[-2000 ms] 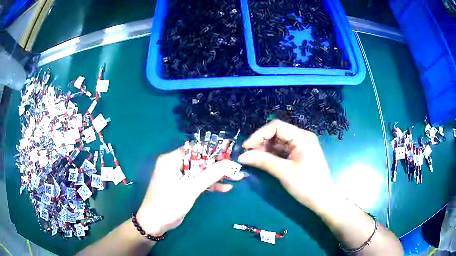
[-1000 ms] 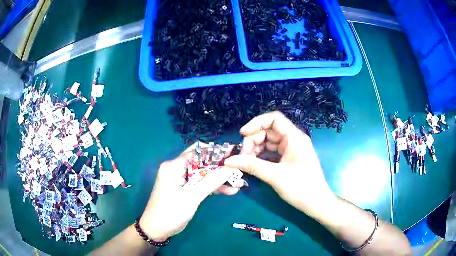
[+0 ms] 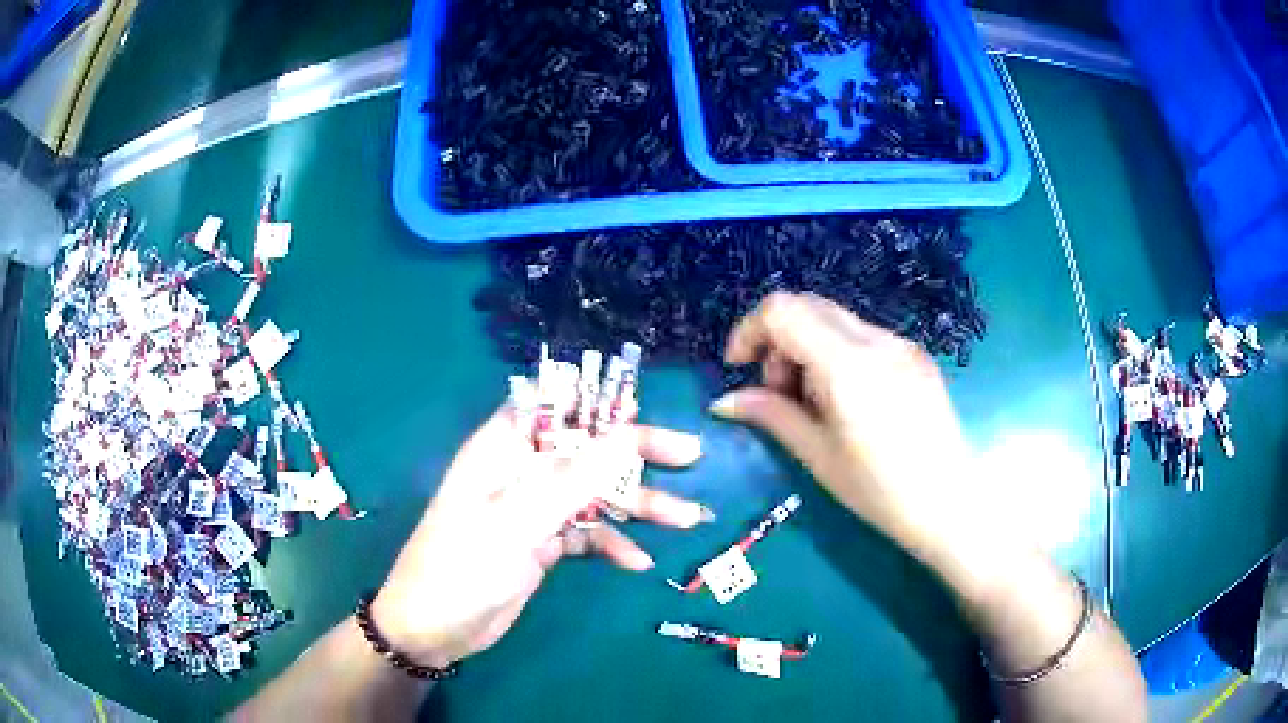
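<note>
My left hand [image 3: 516,516], bare, holds a bunch of short red-and-black cable assemblies [image 3: 582,410] with pale tips pointing up and away, its fingers partly spread. My right hand [image 3: 862,410], bare, is to the right of it at the front edge of the black clips [image 3: 735,290]; thumb and index finger are slightly apart, and whether a clip is between them cannot be told. Two tagged cable assemblies lie on the green surface below the hands, one slanted [image 3: 732,572] and one nearly level [image 3: 757,655].
A big heap of tagged cable assemblies [image 3: 156,438] lies at left. A blue tray [image 3: 565,219] of black clips, with a smaller blue tray [image 3: 848,174] inside it, is at the back. A small bunch of assemblies [image 3: 1175,410] lies at far right near a blue bin [image 3: 1215,170].
A second cable assembly now lies on the surface above the first one. My left fingers have opened outward around the bunch. My right hand has moved away from it, right and up toward the clips.
</note>
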